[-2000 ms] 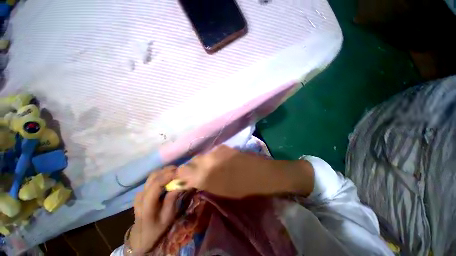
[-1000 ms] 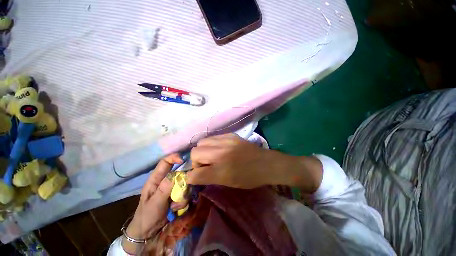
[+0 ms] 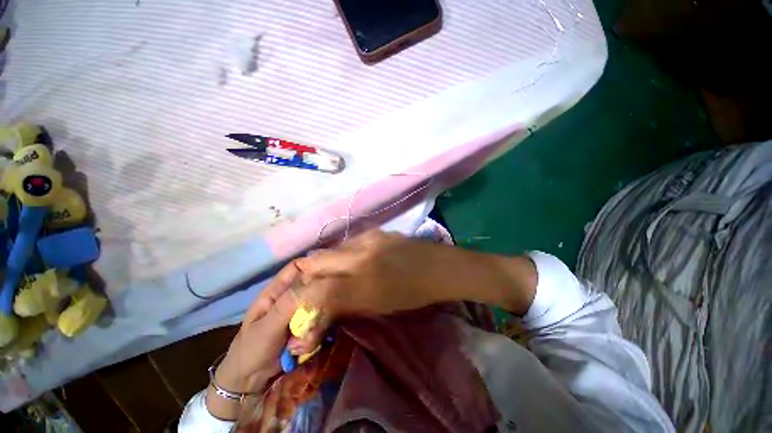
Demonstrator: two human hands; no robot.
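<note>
My left hand (image 3: 269, 330) is closed around a small plush toy at the table's front edge. The toy's yellow plush end (image 3: 304, 320) shows between my fingers, with a bit of blue below it. My right hand (image 3: 368, 272) lies over the top of the toy, its fingertips against the left fingertips; what they pinch is hidden, and no needle can be made out. A fine pale sewing thread (image 3: 391, 203) loops on the pink cloth edging above my right hand. Thread snips (image 3: 288, 155) with dark blades and a red, white and blue handle lie on the striped cloth.
A pile of blue-and-yellow plush toys (image 3: 42, 245) lies at the table's left. A smartphone (image 3: 391, 25) lies at the top. Lint tufts (image 3: 246, 55) and loose threads lie on the cloth. A curved dark line marks the front edge. Grey striped fabric (image 3: 677, 287) is at the right over green floor.
The snips, absent in the first frame, lie on the cloth. Since the second frame my hands have closed together over the yellow end, covering more of it. The table view has shifted slightly.
</note>
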